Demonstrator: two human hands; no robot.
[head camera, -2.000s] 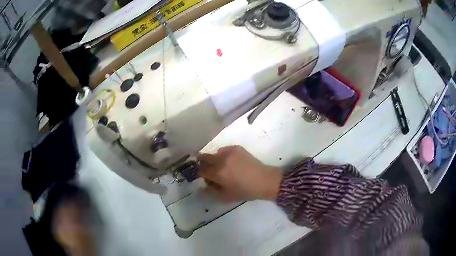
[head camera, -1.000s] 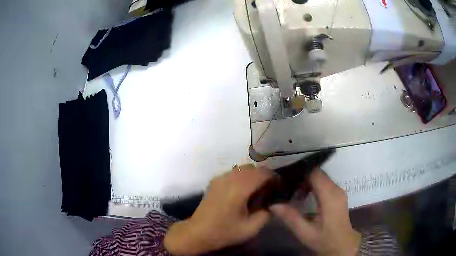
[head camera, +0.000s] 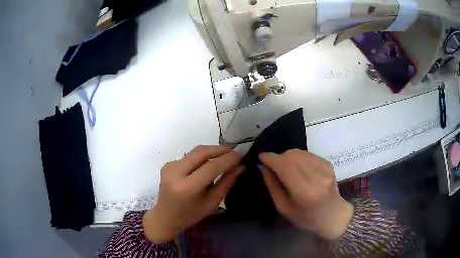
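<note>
A black cut panel is held at the table's front edge, its pointed upper end on the machine bed and its lower part hanging over the lap. My left hand pinches its left edge between thumb and fingers. My right hand pinches it close beside, the fingertips of both hands nearly meeting. The cream-white sewing machine stands behind. Its presser foot and needle area is beyond the panel, not touching it.
A stack of black cut panels lies at far left. Black pieces with a light-blue strip lie at upper left. A smartphone lies on the bed under the arm. Slim black snips or a pen and a box are at right.
The view has shifted slightly right and down. The panel, earlier a dark blurred strip between the hands, now stands spread upward in a point. Both hands have come closer together on it.
</note>
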